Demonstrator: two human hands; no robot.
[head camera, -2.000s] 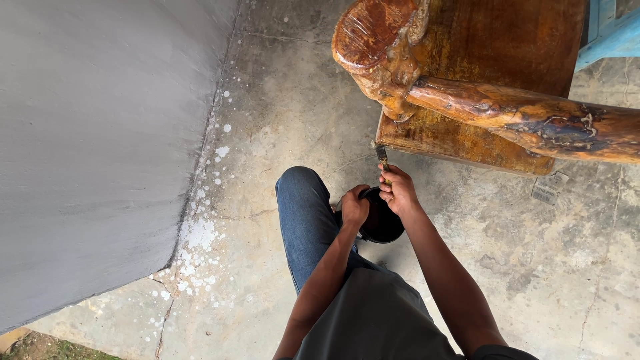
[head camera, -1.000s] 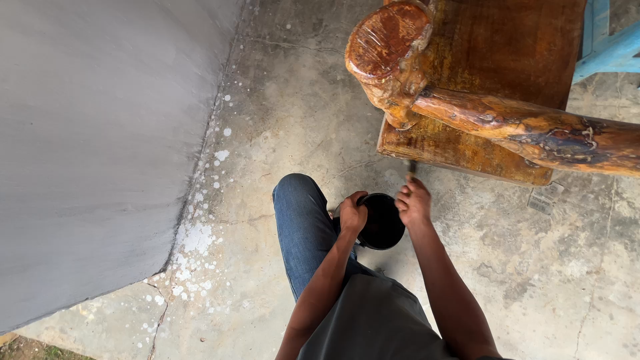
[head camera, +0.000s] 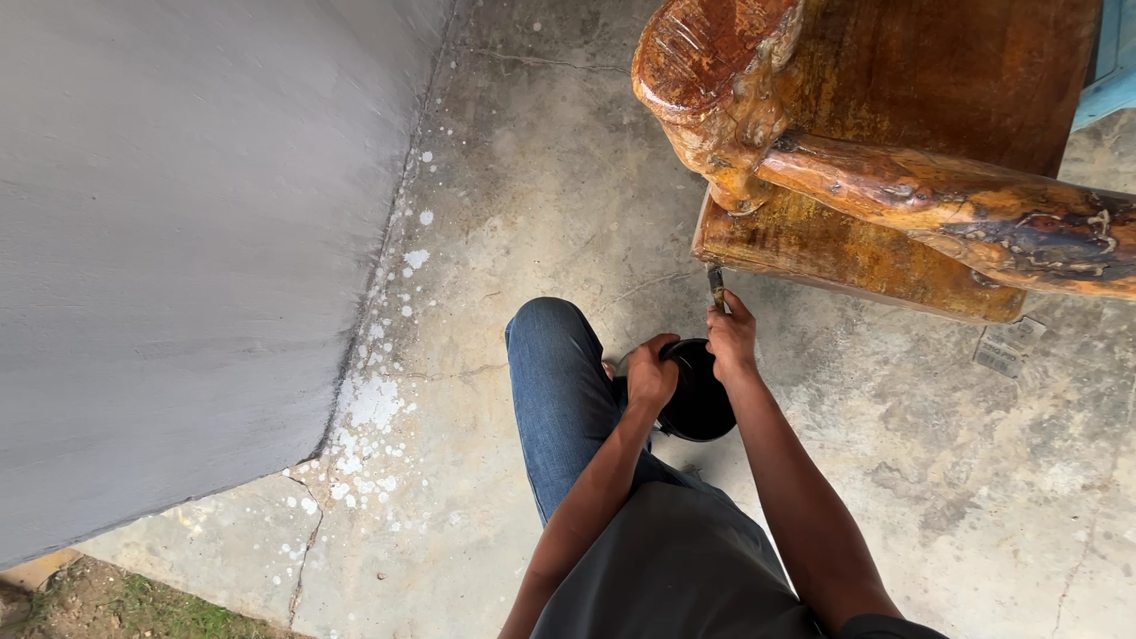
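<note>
My left hand (head camera: 652, 373) grips the rim of a round black bucket (head camera: 699, 399), whose inside is too dark to make out. Just right of the bucket, my right hand (head camera: 732, 337) holds a paintbrush (head camera: 716, 286) by its handle. The brush's dark bristles point up and reach the near left edge of a glossy brown wooden slab (head camera: 799, 232); whether they touch it I cannot tell. Over the slab lies a varnished log rail (head camera: 914, 182), joined to a thick, knotty wooden post (head camera: 710, 80) with a shiny cut top.
A grey wall (head camera: 195, 240) runs along the left. White paint spots (head camera: 373, 404) mark the cracked concrete floor (head camera: 550, 213). A flattened piece of printed packaging (head camera: 1007, 346) lies below the slab. Part of a light blue wooden object (head camera: 1109, 67) shows at top right; grass (head camera: 151, 608) grows bottom left.
One second ago my right hand was a little farther right, with the brush at the slab's edge; now hand and brush are nearer the slab's left corner. My left hand has stayed on the bucket.
</note>
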